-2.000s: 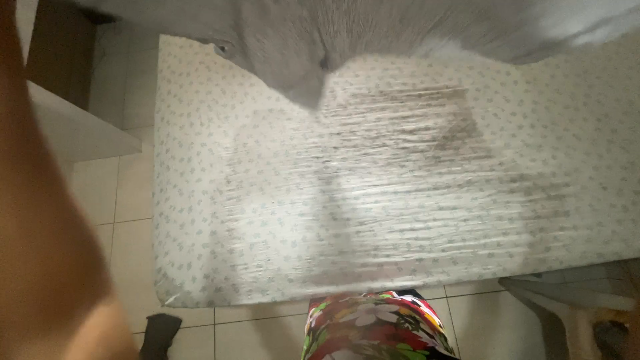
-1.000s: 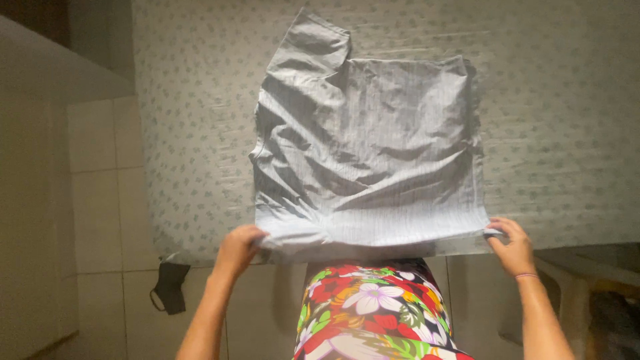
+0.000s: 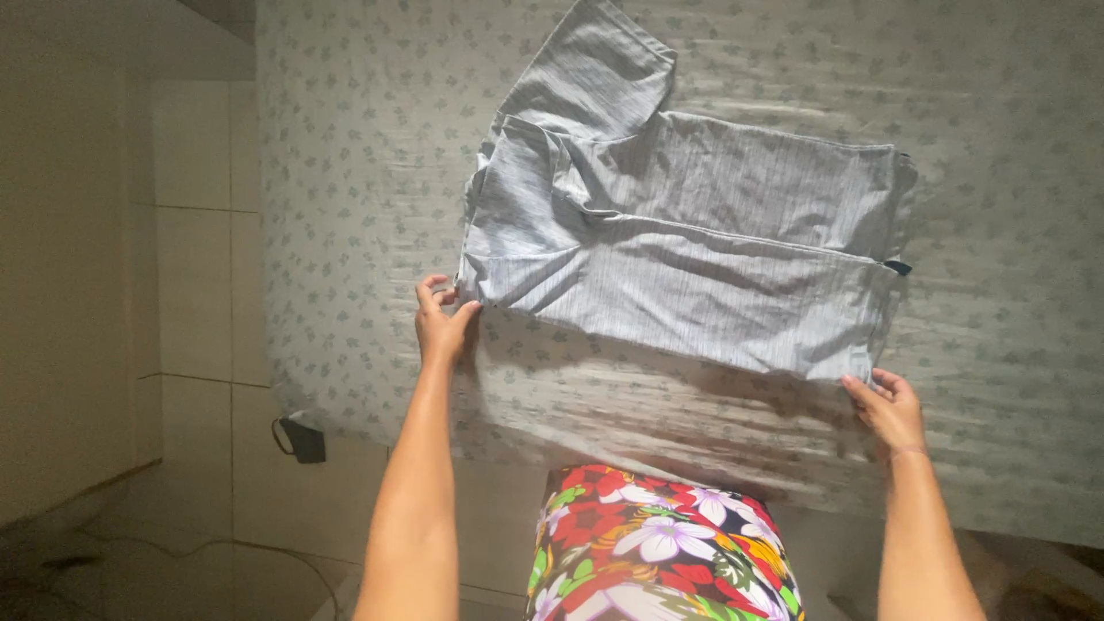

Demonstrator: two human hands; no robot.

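Observation:
A grey short-sleeved shirt [image 3: 724, 267] lies on a table covered with a leaf-patterned cloth under clear plastic [image 3: 362, 216]. Its near part is folded over the far part, with one sleeve [image 3: 595, 69] pointing away and the other folded on top. My left hand [image 3: 444, 319] pinches the shirt's near left corner between thumb and fingers. At the near right corner, my right hand [image 3: 888, 405] grips the hem. A small dark tab shows at the right edge of the fold.
A black face mask [image 3: 304, 438] hangs by the table's near left corner. Tiled floor [image 3: 194, 293] and a pale wall [image 3: 65, 259] lie to the left. A dark cable [image 3: 285, 552] runs over the floor at lower left. Floral clothing [image 3: 664, 543] covers my lap at the table's near edge.
The shirt was held up blurred over the table, then lay spread with both hands at its near edge. Now its near part is folded over, and both hands are farther from my body.

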